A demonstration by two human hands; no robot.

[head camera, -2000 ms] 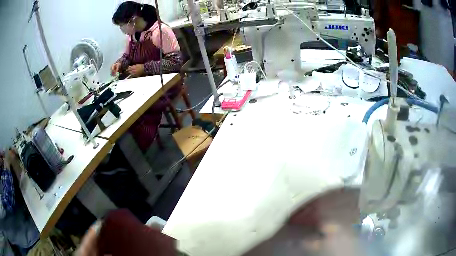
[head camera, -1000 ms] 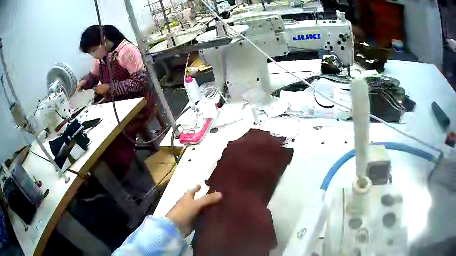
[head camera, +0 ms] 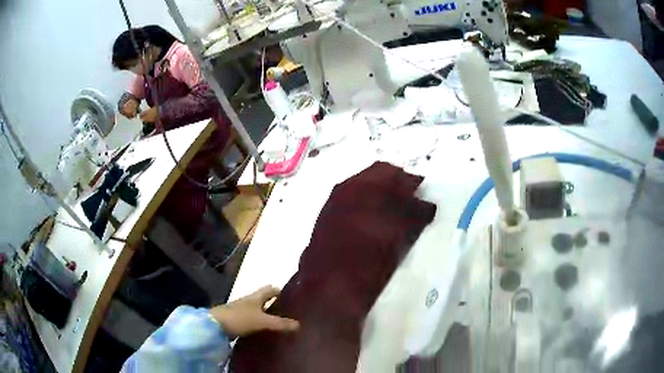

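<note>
A dark maroon fabric panel (head camera: 349,248) lies on the white table, long and stepped at its far end. Its near end runs out of the bottom of the picture. My left hand (head camera: 255,315) is at its near left edge, thumb on top of the fabric and fingers at the edge; whether it grips is unclear. The cream-white sewing machine head (head camera: 539,291) stands at the right, with the white lamp paddle (head camera: 486,131) and a blue tube (head camera: 477,200). A blurred striped piece (head camera: 440,357) shows at the bottom. My right hand is not in view.
A person (head camera: 171,102) sits at another machine at the left. A pink tray (head camera: 290,159) and white thread spool (head camera: 277,100) are at the table's far left. Behind stands a JUKI machine (head camera: 473,18) with dark fabric pieces (head camera: 564,95). A pole (head camera: 218,87) rises at the left.
The maroon panel came into view flat on the table and then shifted slightly, now stretching longer. My left hand has moved down and left along its edge. The view has shifted.
</note>
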